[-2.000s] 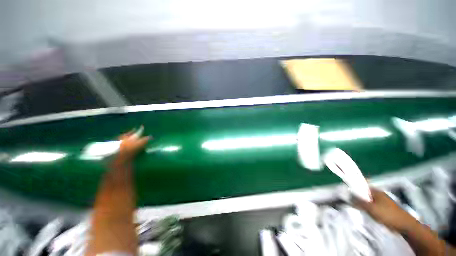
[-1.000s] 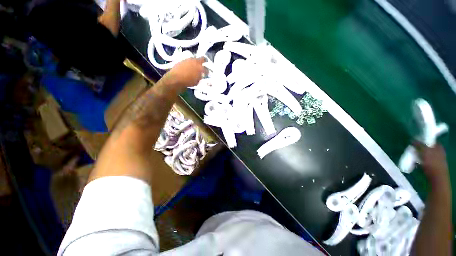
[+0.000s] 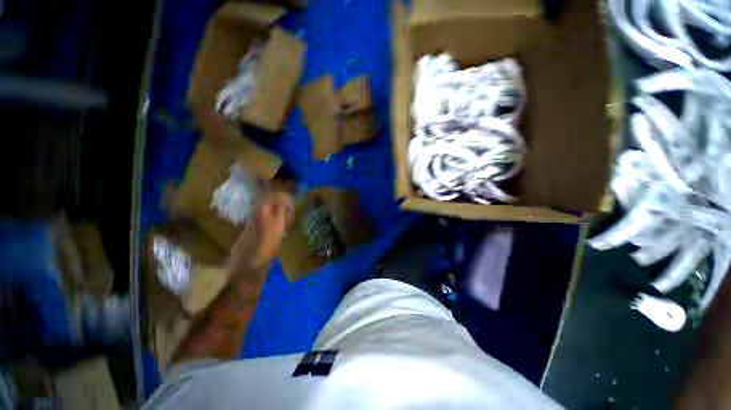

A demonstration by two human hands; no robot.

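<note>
My left hand [image 3: 274, 215] is over the open cartons on the floor at the left, blurred; I cannot tell whether it holds anything. Just left of it is an open carton [image 3: 199, 186] with white parts inside. Just right of it is a small open carton [image 3: 298, 255] with green-silver bits, likely small circuit boards. A larger open carton [image 3: 573, 120] near the bench holds stacked white curved parts [image 3: 469, 128] on its left side. My right hand is out of the picture; only a dark, blurred forearm shows at the lower right edge.
White plastic housings [image 3: 669, 152] are heaped on the dark bench [image 3: 597, 336] at the right, with one loose housing [image 3: 662, 312] nearer me. Other open cartons [image 3: 279, 80] and cardboard flaps [image 3: 321, 120] lie on the blue floor [image 3: 341, 40].
The view has turned left from the bench towards the floor cartons. My left hand has moved from the heap of white housings to above the cartons. My right hand has left the picture.
</note>
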